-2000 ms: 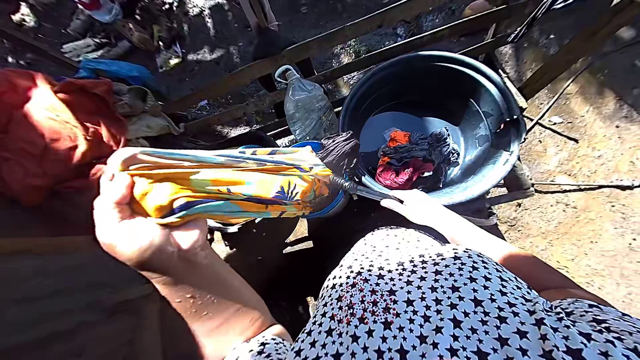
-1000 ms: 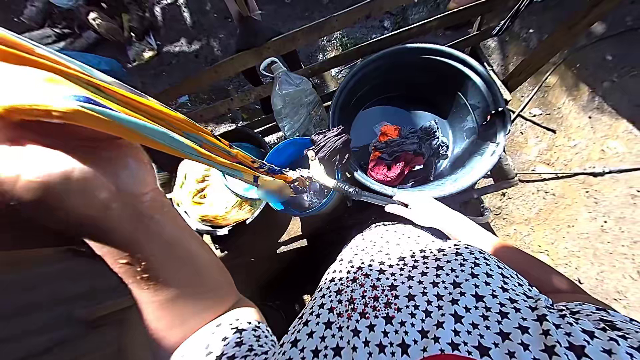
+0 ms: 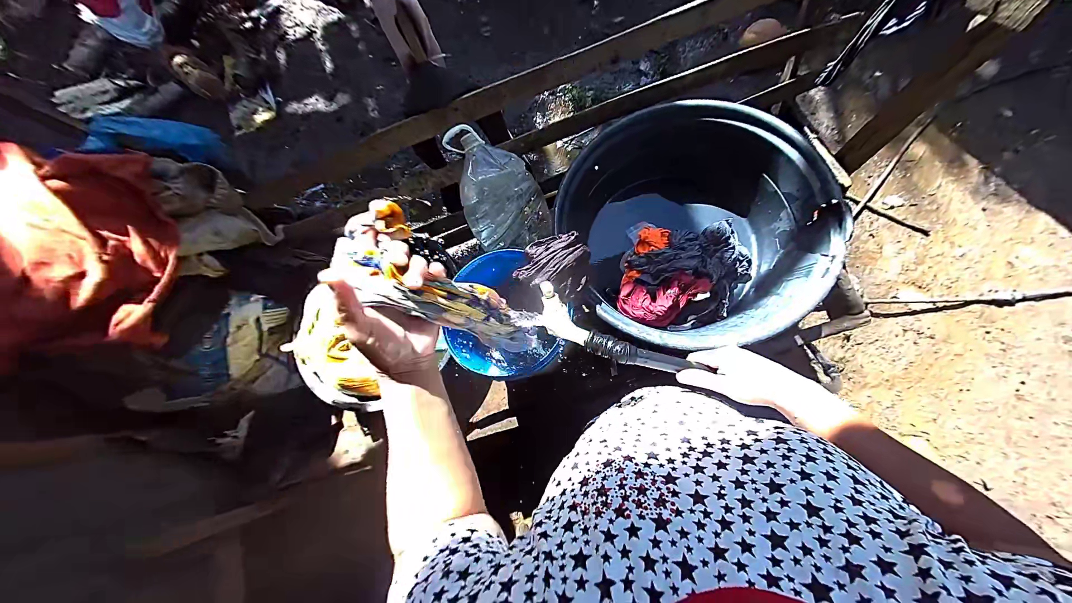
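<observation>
My left hand (image 3: 389,322) grips a bunched wet cloth (image 3: 448,300) with yellow, blue and white colours, stretched toward a water outlet (image 3: 557,314). Water splashes where the cloth meets the outlet, above a blue basin (image 3: 502,364). My right hand (image 3: 733,374) is at the grey pipe (image 3: 657,360) joined to that outlet by dark wrapping; its fingers are partly lost in glare. A dark bunched cloth (image 3: 553,258) lies just behind the outlet. The large black tub (image 3: 796,289) holds water with red, orange and dark clothes (image 3: 682,272).
Yellow cloth (image 3: 339,364) fills a pale container left of the basin. A clear plastic jug (image 3: 501,188) stands against wooden rails (image 3: 603,63). Red-orange cloth (image 3: 92,243) hangs at the far left. A thin stick (image 3: 971,301) extends right from the tub's stand.
The patterned cloth was stretched long two seconds ago and is now gathered short in my left hand. From one second ago, that hand has moved in toward the outlet. My right hand stays by the pipe.
</observation>
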